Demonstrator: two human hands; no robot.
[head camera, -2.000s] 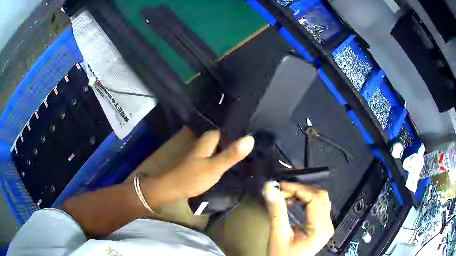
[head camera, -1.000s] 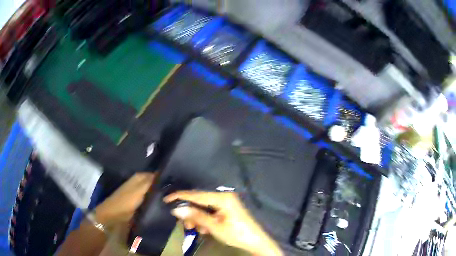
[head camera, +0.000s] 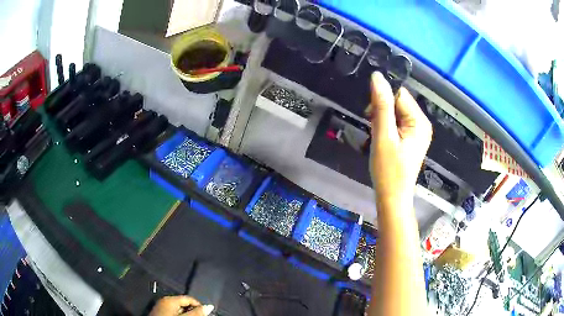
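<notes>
My right hand (head camera: 399, 126) is raised at the upper right. Its fingertips are at the right end of a row of dark round loops with thin pale rims (head camera: 329, 38), below a blue shelf edge. Whether the fingers grip a loop is unclear. My left hand (head camera: 179, 306) is low at the bottom edge and partly cut off, beside a blurred dark grey surface, perhaps a lock panel. What it holds cannot be made out. Dark pliers (head camera: 252, 296) lie on the black mat to its right.
Blue parts bins (head camera: 275, 210) with small metal parts cross the middle. Black units (head camera: 105, 123) are stacked on the green board (head camera: 93, 200) at left. A yellow-rimmed tub (head camera: 201, 55) stands behind. A white box of small parts (head camera: 284, 103) is on the back shelf.
The view has swung up towards the shelf. My right hand has moved from low over the panel up to the loops. My left hand now shows only at the bottom edge.
</notes>
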